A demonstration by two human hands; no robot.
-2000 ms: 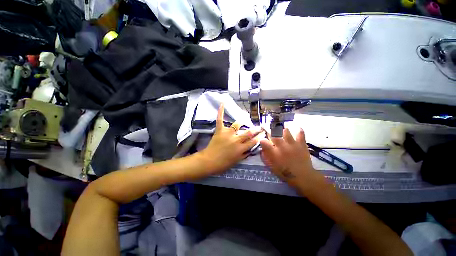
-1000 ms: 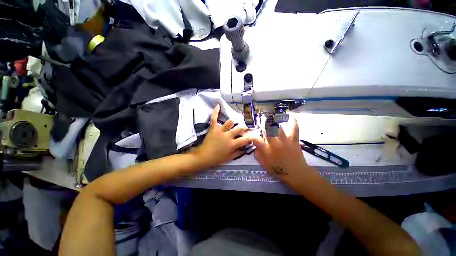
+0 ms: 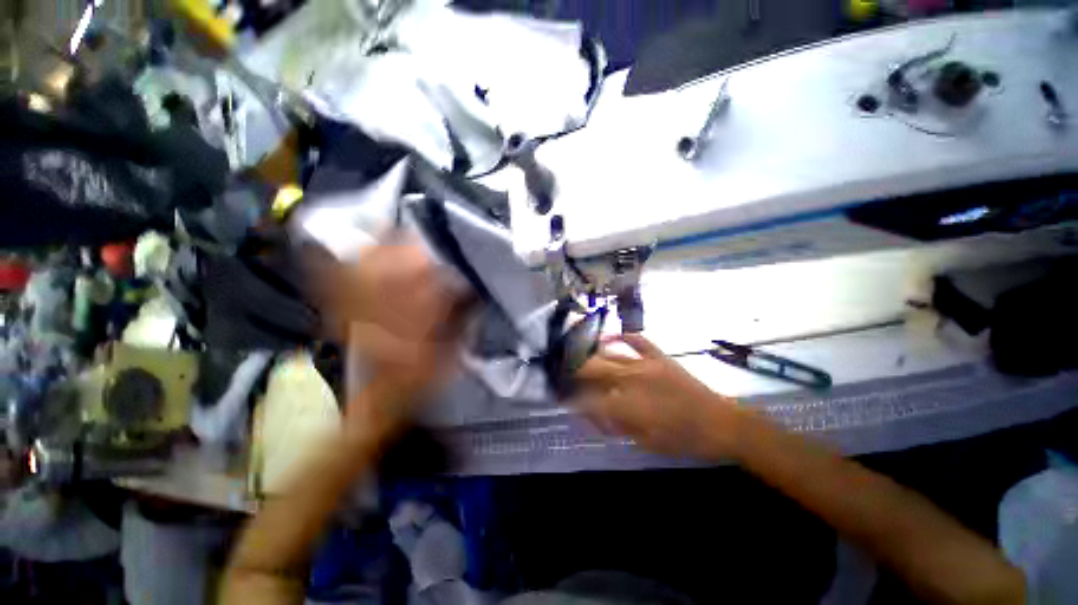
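The garment in work (image 3: 485, 254), light grey with dark panels and a black strip, is stretched and partly lifted left of the needle area. My left hand (image 3: 402, 313) is blurred at the garment's left part; its fingers cannot be made out. My right hand (image 3: 638, 390) pinches the garment's dark edge just in front of the presser foot (image 3: 630, 310). The white sewing machine (image 3: 757, 154) stands behind and to the right of my hands. Whether the cloth lies under the foot cannot be told.
Thread snips (image 3: 774, 364) lie right of my right hand, above the ruler tape (image 3: 863, 414). White and grey pieces (image 3: 437, 77) are piled behind. A cream-coloured machine (image 3: 136, 396) stands at left. A blue bin (image 3: 473, 532) is below the table edge.
My left hand has moved left and away from the foot, pulling the garment with it. The dark cloth at left has shifted. My right hand has stayed near the foot. The view has turned slightly.
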